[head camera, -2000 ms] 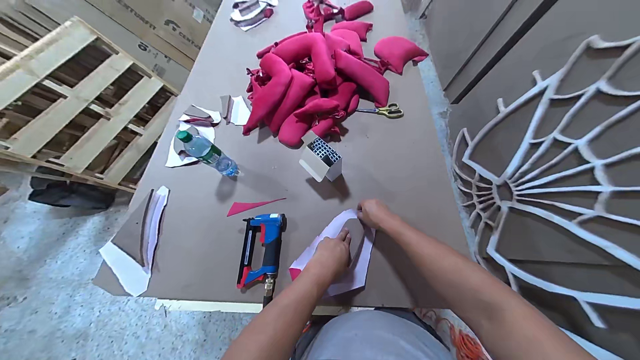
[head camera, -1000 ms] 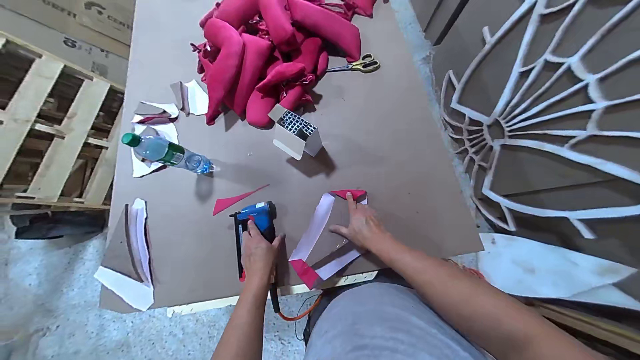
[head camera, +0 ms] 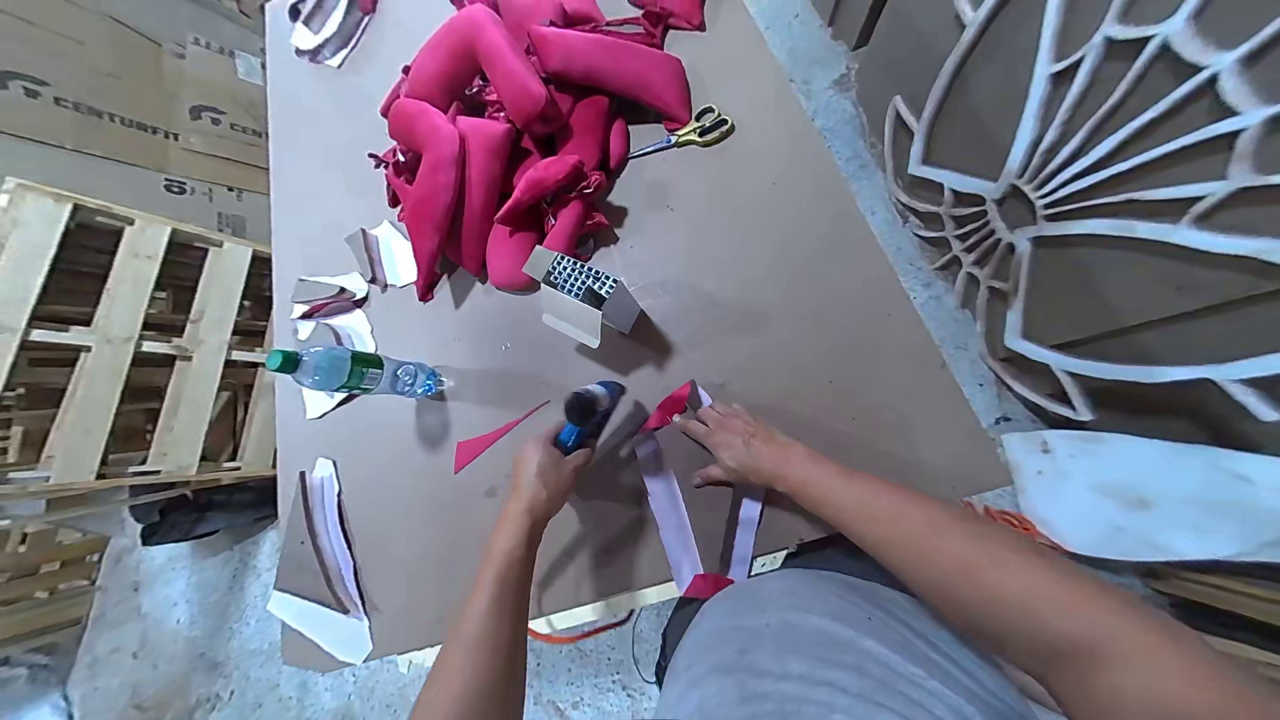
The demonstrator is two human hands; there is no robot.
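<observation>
My left hand grips a blue and black pneumatic stapler, raised off the brown work surface. To its right, my right hand presses with spread fingers near the top of a flat panel whose pale edges are folded over. Dark pink fabric shows at the panel's top corner, and another pink patch at its bottom by my body. A thin pink fabric scrap lies left of the stapler. An open carton of staple strips stands beyond both hands.
Stuffed pink fabric pieces are heaped at the back, beside yellow-handled scissors. A plastic bottle lies at left among pale offcuts. Wooden pallets stand left of the table, a web-shaped frame at right.
My left hand has gone from the panel to the stapler, which is now lifted off the table. My right hand is at the panel's pink top corner. The view has shifted closer.
</observation>
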